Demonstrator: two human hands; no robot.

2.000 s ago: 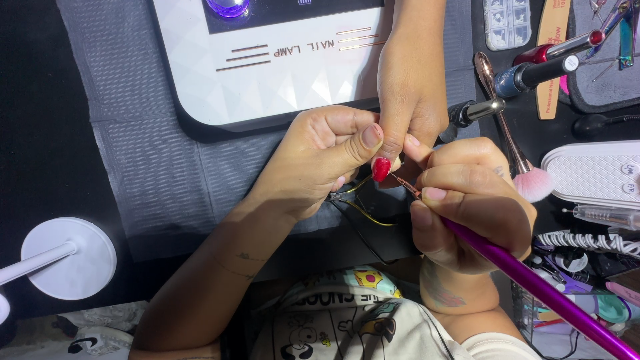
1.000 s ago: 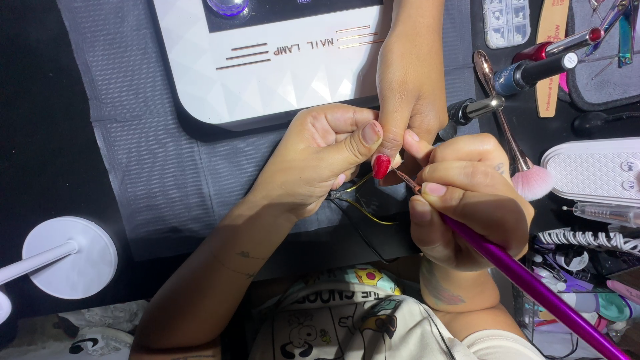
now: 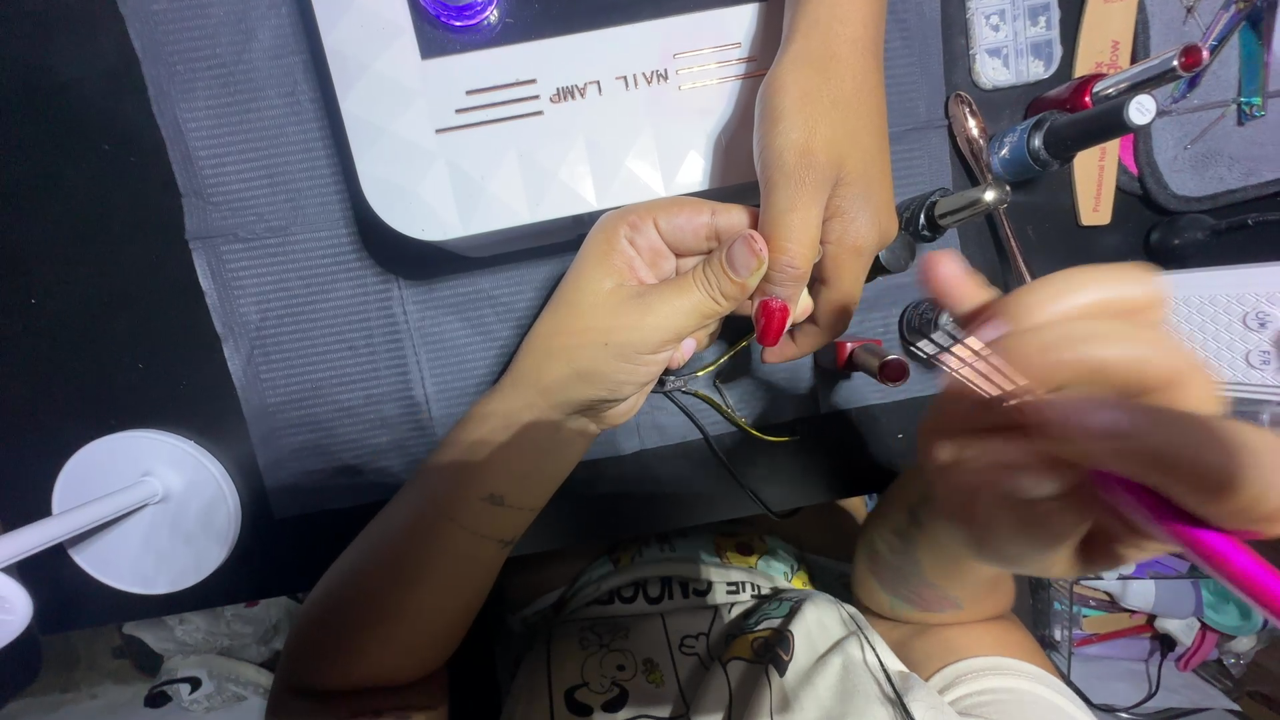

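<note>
My left hand (image 3: 660, 300) holds the fingers of another person's hand (image 3: 825, 190), which comes in from the top. That person's thumbnail (image 3: 772, 320) is glossy red. Off to the right, my right hand (image 3: 1070, 410), blurred, grips a thin brush with a magenta handle (image 3: 1190, 540); the brush end shows as several blurred streaks. Below my left hand lie cuticle nippers (image 3: 725, 385) with yellow handles. Between the hands are a small red polish bottle (image 3: 872, 361) and a round black-rimmed bottle or jar (image 3: 925, 325), partly behind the streaks.
A white nail lamp (image 3: 560, 150) stands on a grey disposable towel (image 3: 330, 330). At the right are a blue polish bottle (image 3: 1060, 135), a nail file (image 3: 1100, 130), a rhinestone case (image 3: 1013, 40) and a white patterned box (image 3: 1225, 310). A round white stand base (image 3: 146, 510) is at left.
My right hand has moved right with the brush, away from the red thumbnail. The small red bottle and the round black-rimmed item now show. My left hand keeps its hold.
</note>
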